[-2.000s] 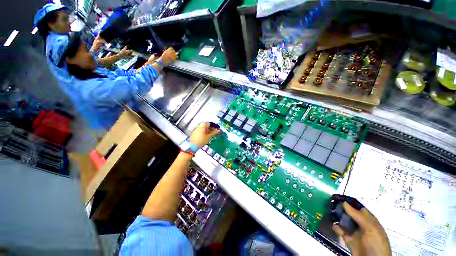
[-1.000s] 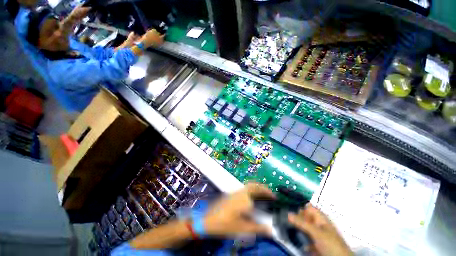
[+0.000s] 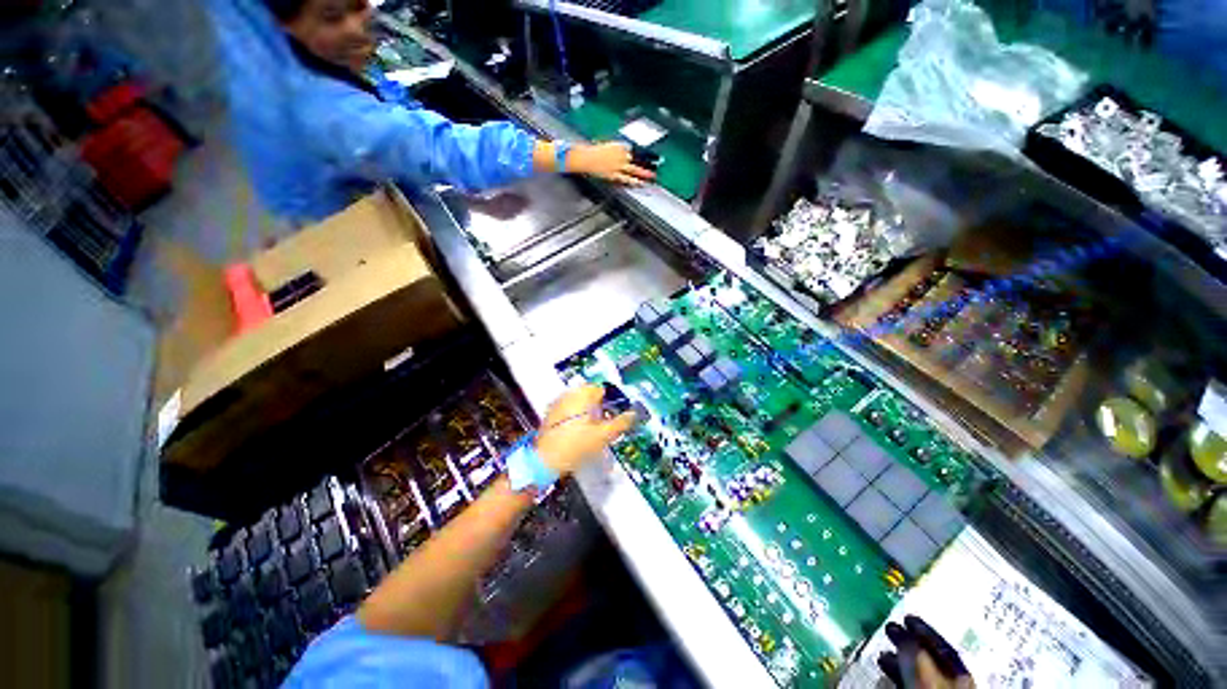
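Observation:
A large green circuit board (image 3: pixel 794 565) lies aslant on the conveyor, with grey square blocks and small coloured parts on it. My left hand (image 3: pixel 579 428), with a light-blue wrist strap, is at the board's far left edge. Its fingertips are dark and bent down at the board; whether they hold a part cannot be told. My right hand (image 3: pixel 926 662) is at the bottom edge of the picture over the white printed sheet (image 3: pixel 1002 612), mostly cut off. Dark covers show on its fingertips; whether it holds anything is unclear.
Dark blocks (image 3: pixel 289 565) and a tray of wired coils (image 3: pixel 437 464) lie left, below an open carton (image 3: pixel 323 316). White-silver parts (image 3: pixel 834 246), copper-brown parts (image 3: pixel 989 330) and yellow-green discs (image 3: pixel 1128 425) lie beyond the rail. Another person's arm (image 3: pixel 458 152) reaches over the line.
My hands have moved apart from in front of the board's near edge: the left to its far left edge, the right to the sheet. The view has swung, and another plastic bag shows.

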